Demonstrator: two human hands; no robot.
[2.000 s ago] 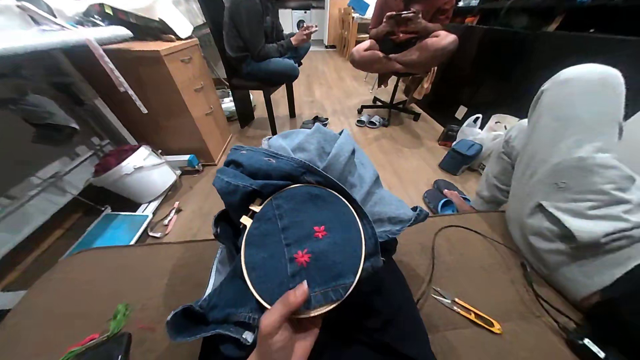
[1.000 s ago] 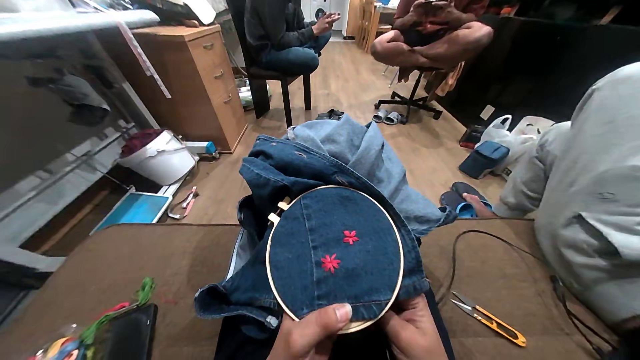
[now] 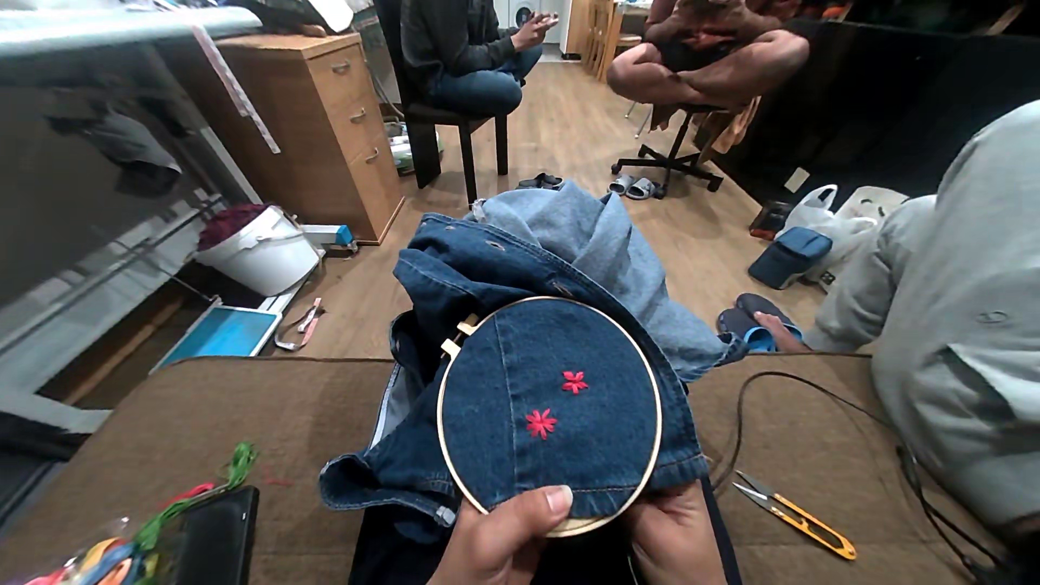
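A wooden embroidery hoop (image 3: 445, 422) is clamped around part of a dark blue denim garment (image 3: 455, 260), which lies over my lap. Two red stitched flowers, one lower left (image 3: 541, 423) and one upper right (image 3: 574, 383), show on the stretched denim. My left hand (image 3: 504, 536) grips the hoop's bottom edge, thumb on top of the cloth. At the hoop's lower right is my right hand (image 3: 678, 528), its fingers hidden under the denim, so its hold is unclear. The hoop's screw clasp (image 3: 457, 337) points to the upper left.
Yellow thread snips (image 3: 800, 516) and a black cable (image 3: 741, 398) lie on the brown seat at right. A black phone (image 3: 218, 536) and colored thread skeins (image 3: 106, 561) are at left. A person in grey trousers (image 3: 959, 325) sits close at right; two people sit on chairs ahead.
My right hand, out of sight two seconds ago, has come to the hoop's lower right. My left hand stays on the bottom edge. The view has shifted somewhat.
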